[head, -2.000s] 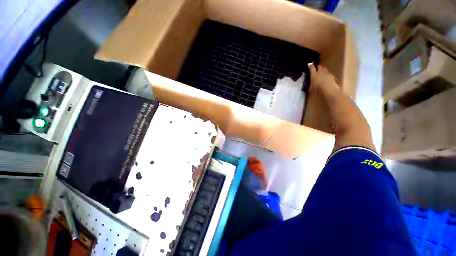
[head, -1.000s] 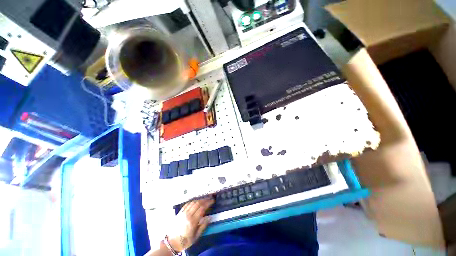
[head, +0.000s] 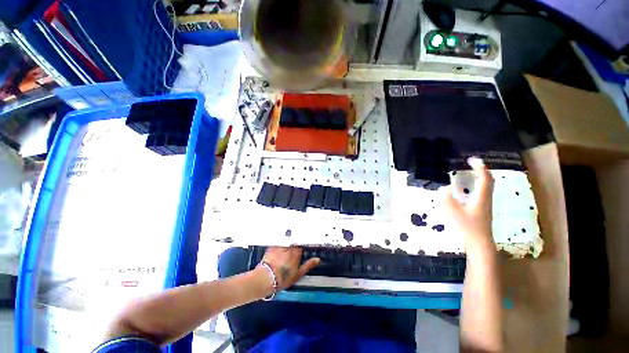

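My left hand (head: 286,267) rests on the left end of the black keyboard (head: 386,265), fingers apart. My right hand (head: 472,200) is over the bench beside a small group of black housings (head: 429,162), thumb and fingers apart, with a white tip on one finger; I see nothing in it. The group sits at the lower edge of the black mat (head: 452,124). A row of black housings (head: 316,198) lies on the perforated plate (head: 317,172). More housings sit side by side in the orange-red fixture (head: 314,141).
A blurred round opening (head: 296,34) hangs above the fixture. Left is a blue tray (head: 192,172) with stacked black housings (head: 165,124). Thin metal tools (head: 255,114) flank the fixture. A control box (head: 458,52) is behind the mat. An open carton (head: 586,124) stands right.
The view has turned from the carton back to the bench. My right hand, earlier in the carton, is now beside the housings at the mat. My left hand remains at the keyboard since the last frame.
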